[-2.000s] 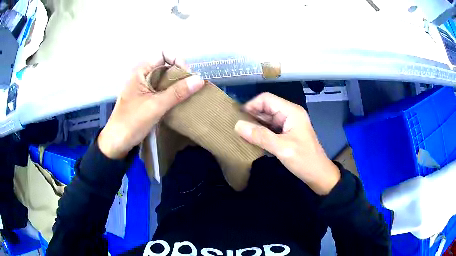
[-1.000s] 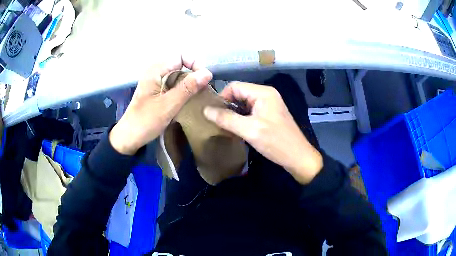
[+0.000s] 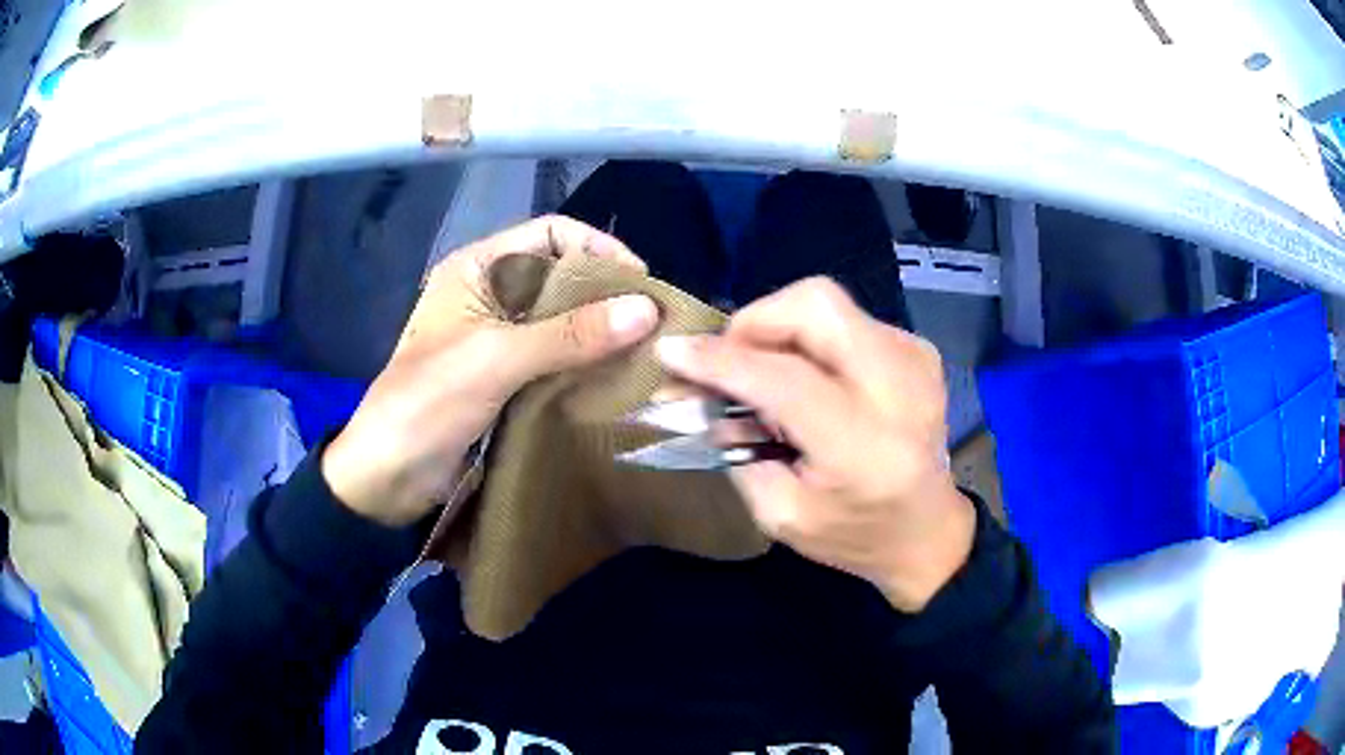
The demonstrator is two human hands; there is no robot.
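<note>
A tan-brown fabric piece (image 3: 546, 502) with fine ribs hangs over my lap, its top folded in my fingers. My left hand (image 3: 502, 347) grips its upper left part, thumb on top. My right hand (image 3: 841, 428) holds black-handled thread snips (image 3: 679, 438), their silver blades parted and pointing left over the fabric. The thumb and index finger of my right hand are at the fabric's upper right edge. A thin pale edge shows along the fabric's left side. Part of the fabric is hidden behind my hands.
The white table (image 3: 664, 67) crosses the top, with two brown tape scraps (image 3: 447, 120) on its front edge. Blue bins (image 3: 1092, 443) stand at both sides. Khaki panels (image 3: 89, 502) drape over the left bin, white material (image 3: 1210, 620) over the right.
The snips' blades now show clearly in my right hand. The fabric has opened out and hangs wider. My view has shifted, so the table edge sits higher and a second tape scrap shows.
</note>
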